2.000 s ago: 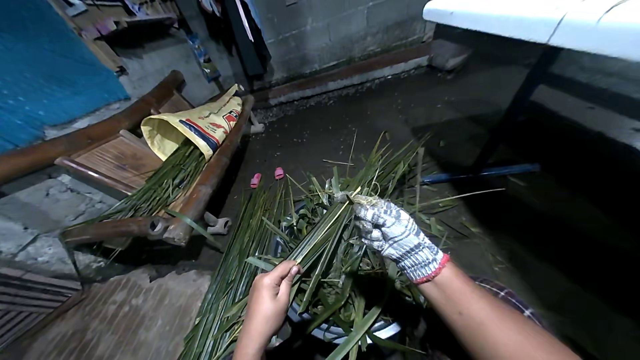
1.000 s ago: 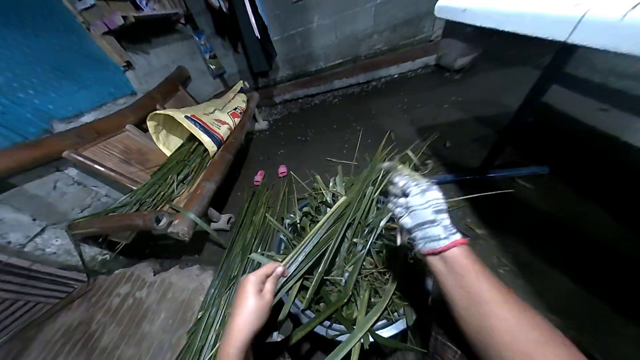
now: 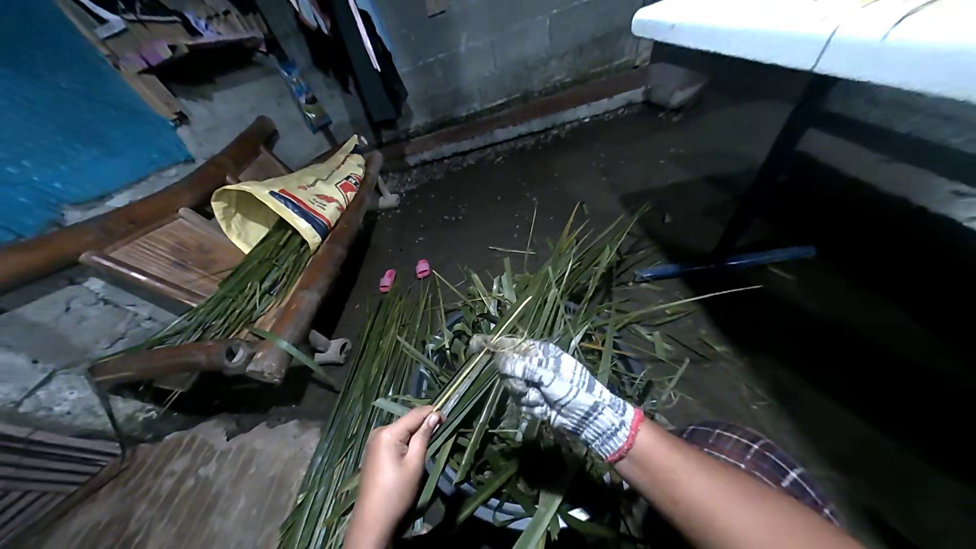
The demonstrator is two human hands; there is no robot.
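My bare left hand pinches the lower end of a thin yellowish leaf midrib between thumb and finger. My right hand, in a grey and white knitted glove with a red cuff, is closed around the same strip farther up, with a curl of thin fibre at its fingertips. Below both hands, a round tub is heaped with cut green leaf strips, and some hang over its rim. A bundle of long palm leaves lies along the tub's left side.
A bamboo bench at the left holds a yellow printed sack with long leaves sticking out. Small pink slippers lie beyond the tub. A white table with a dark leg stands at the upper right. Plaid cloth shows beside my right forearm.
My gloved right hand was farther up and blurred one second ago; it is now lower and nearer my left hand. My left hand stays low, at the strip's lower end.
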